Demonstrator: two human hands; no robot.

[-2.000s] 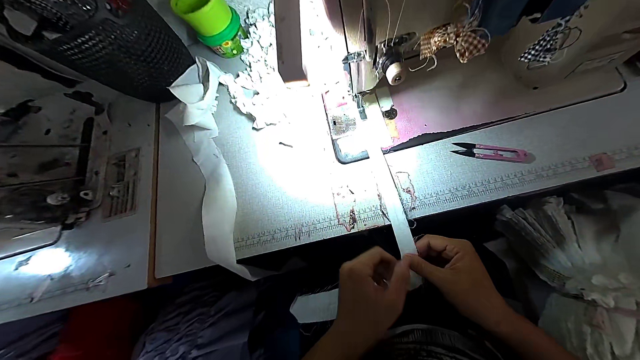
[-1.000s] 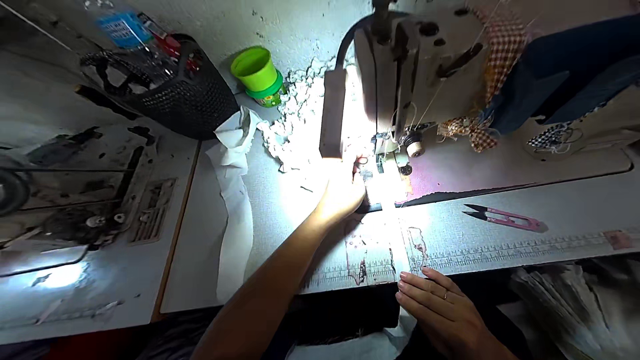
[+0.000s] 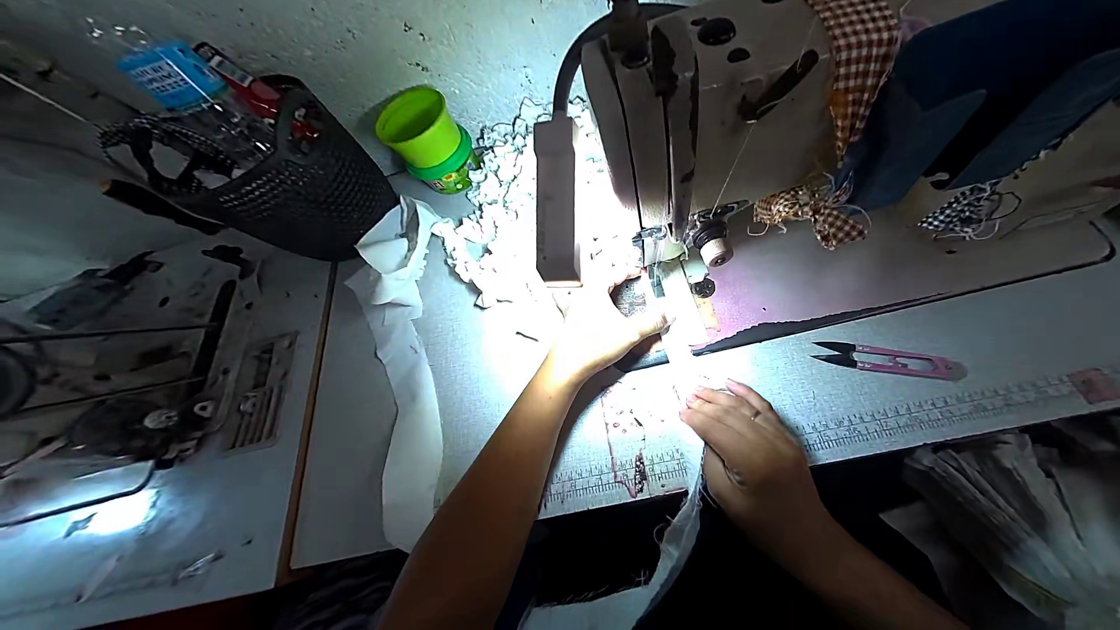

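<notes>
A white fabric strip runs from under the needle area of a sewing machine toward me and hangs over the table's front edge. My left hand lies at the left of the needle area, its thumb at the strip; glare hides some of its fingers. Nearer the front edge, my right hand has its fingers on the strip, which passes beneath them. Pink-handled thread snips lie to the right on the table. Another white fabric strip trails down the table at the left.
A black woven basket holding a bottle stands at the back left, beside a green cup. Crumpled white material lies behind the lamp. A second machine is at far left, and stacked fabric at lower right.
Two seconds ago both hands held the strip at the front edge. My left hand has since moved up beside the needle area. My right hand has moved up along the strip since one second ago.
</notes>
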